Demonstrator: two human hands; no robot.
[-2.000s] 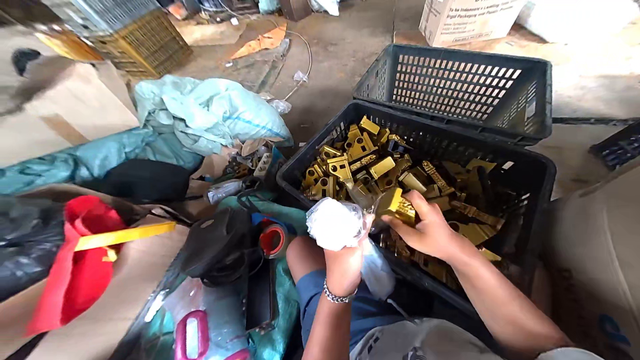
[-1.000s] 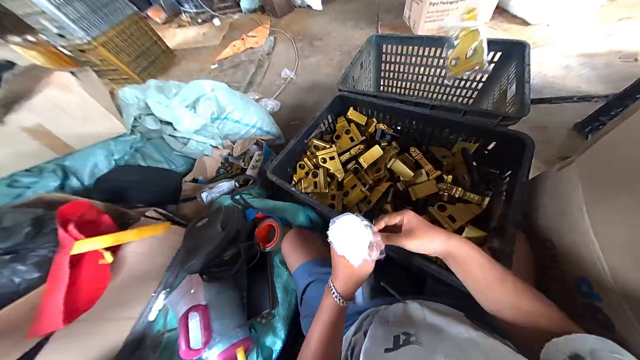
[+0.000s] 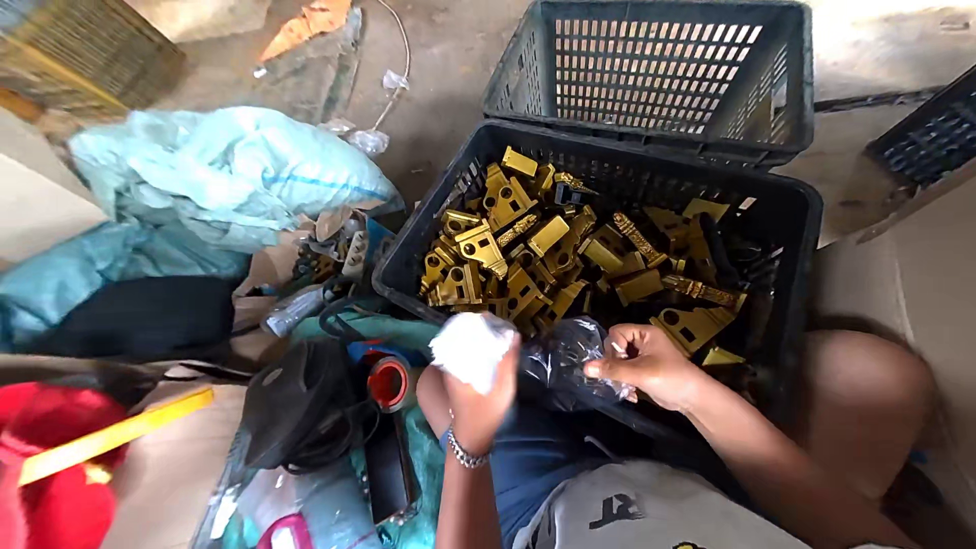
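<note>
My left hand [image 3: 488, 396], with a chain bracelet at the wrist, holds a blurred white bundle [image 3: 471, 349] that looks like stacked clear plastic bags. Pinched between the thumb and fingers of my right hand [image 3: 648, 366] is a clear plastic bag [image 3: 583, 354], in which no gold part can be made out. Both hands are at the near edge of a black plastic crate [image 3: 801, 267]. Inside it lie several gold-coloured metal parts, among them flat brackets with round holes [image 3: 480, 245] and ornate strips [image 3: 637, 238].
Another black crate [image 3: 656, 76] stands tilted behind the first. To the left are a light-blue woven sack [image 3: 244, 164], a black bag [image 3: 297, 412], a roll with a red core [image 3: 388, 383] and red cloth [image 3: 53, 465] under a yellow strip [image 3: 114, 435]. Cardboard [image 3: 938, 252] stands at right.
Two seconds ago my right hand held a gold part by the white bundle. A bagged gold part was above the rear crate one second ago; now my right hand holds a clear bag.
</note>
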